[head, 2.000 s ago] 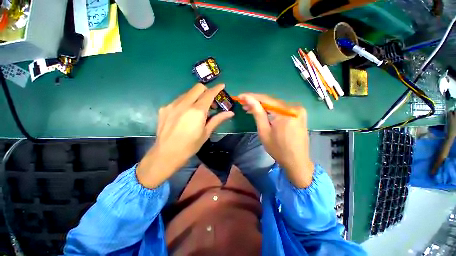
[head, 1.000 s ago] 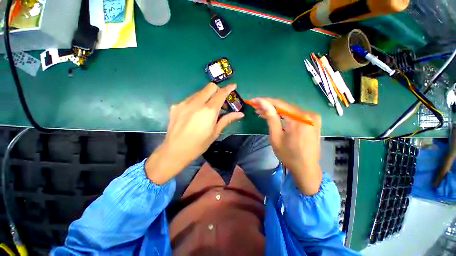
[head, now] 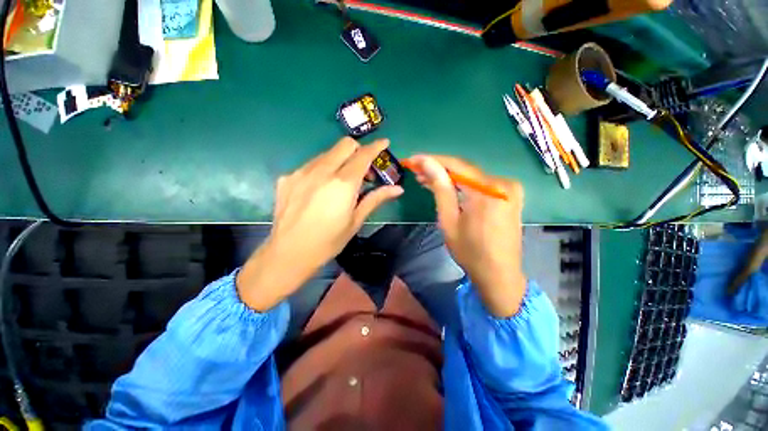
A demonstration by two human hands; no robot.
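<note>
My left hand (head: 324, 198) holds a small black watch case assembly (head: 386, 168) between thumb and fingers near the front edge of the green mat. Gold and pale parts show inside it; its left part is hidden by my fingers. My right hand (head: 476, 215) grips a thin orange pry stick (head: 472, 182), its tip at the case's right side. Whether the tip touches an inner part cannot be told. A second open case (head: 360, 115) with a white rectangle and gold flex lies on the mat just beyond my left fingertips.
Loose white and orange sticks (head: 546, 135), a yellow-brown sponge (head: 613, 145) and a brown round holder (head: 579, 80) with a blue-white handle are at right. A black tagged fob (head: 360, 42) lies at the back. A parts bin (head: 72, 63) and notes are at left. Another person's blue sleeve shows far right.
The whole view has shifted slightly with the head. Both hands keep the same hold on the case and the orange stick; the stick's tilt differs only slightly.
</note>
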